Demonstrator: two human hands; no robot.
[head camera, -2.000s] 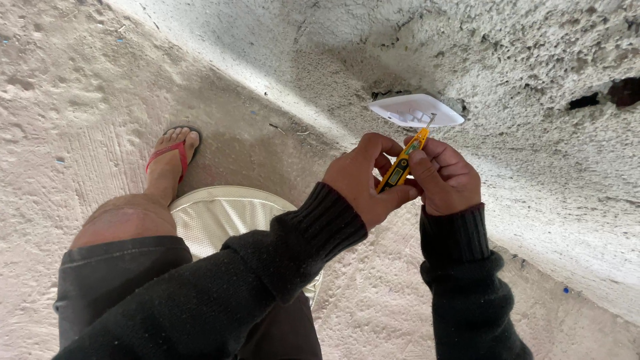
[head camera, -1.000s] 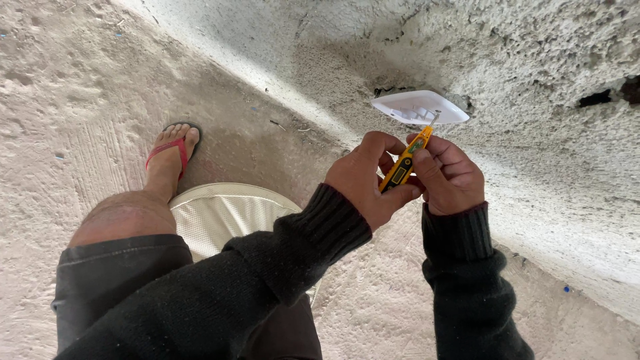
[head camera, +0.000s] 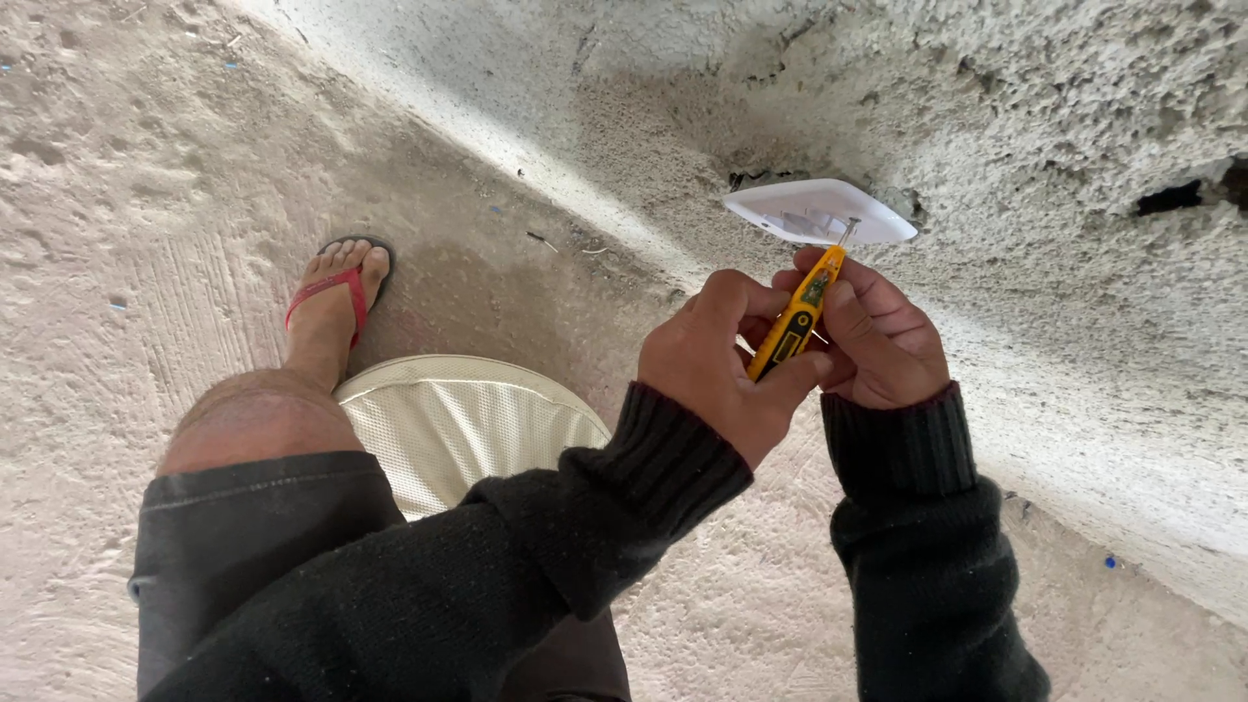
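Observation:
A yellow-and-black voltage tester pen (head camera: 799, 314) slants between my hands, its tip up at a white plastic socket plate (head camera: 814, 207) on the rough wall. My left hand (head camera: 726, 356) grips the tester's lower body between fingers and thumb. Close by on the right, my right hand (head camera: 882, 336) has its thumb and fingers on the tester's upper part. The metal tip lies over the right part of the plate's face; whether it enters an opening I cannot tell.
The rough plaster wall (head camera: 1053, 283) has a dark hole (head camera: 1170, 198) right of the plate. Below my arms is a round, pale mesh-covered seat (head camera: 468, 419). My foot in a red-strapped flip-flop (head camera: 336, 292) stands on the dusty concrete floor (head camera: 195, 195).

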